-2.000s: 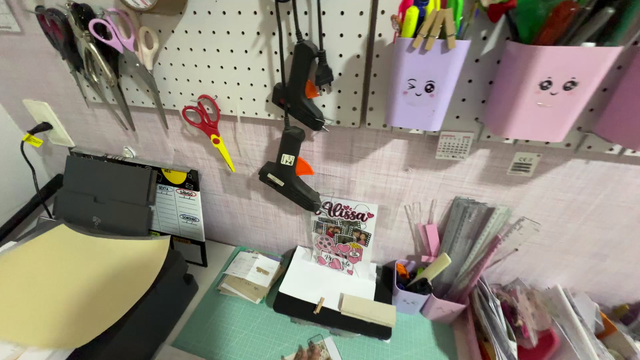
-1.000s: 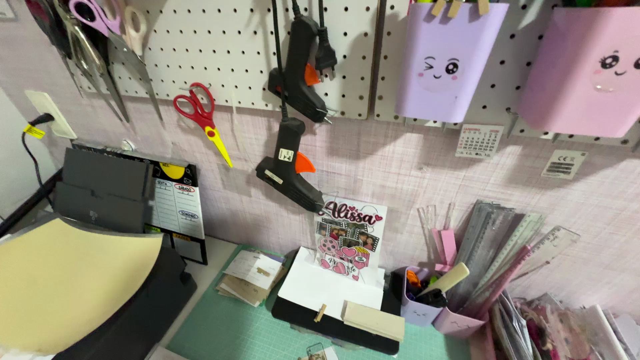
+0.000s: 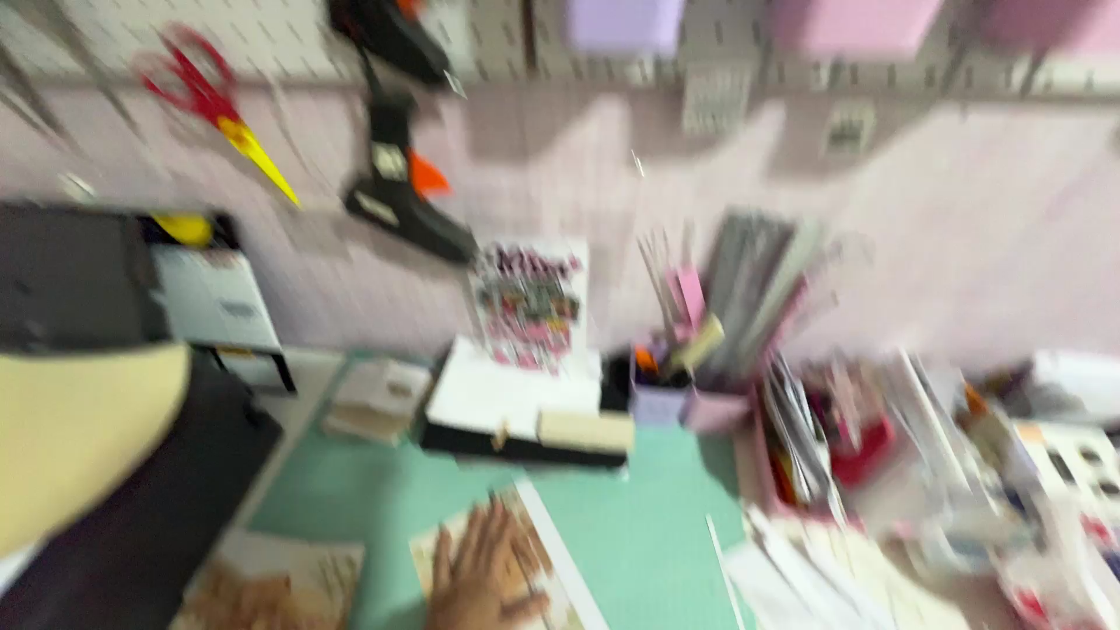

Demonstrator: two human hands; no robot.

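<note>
My left hand [image 3: 477, 569] lies palm down at the lower middle, its fingers a little apart, flat on a printed picture sheet [image 3: 560, 569]. A white strip runs along the sheet's right edge. Both rest on a green cutting mat [image 3: 665, 516]. Another printed sheet [image 3: 341, 560] with brownish shapes lies at the bottom left. Beyond my hand stands a black device with white paper [image 3: 481, 394] and a pale block [image 3: 582, 430] on it. A decorated pink-and-black card [image 3: 529, 306] stands upright behind. My right hand is not in view. The view is blurred.
A large black machine [image 3: 201, 490] with cream paper [image 3: 87, 429] stands at left. Glue guns [image 3: 402, 184] and red-yellow scissors [image 3: 214, 105] hang above. Small pots [image 3: 661, 404] hold tools and rulers. A pink bin [image 3: 770, 446] and loose white papers [image 3: 796, 569] are at right.
The view has tilted down and moved closer, showing more of the mat. My left hand and the picture sheet beneath it now show plainly.
</note>
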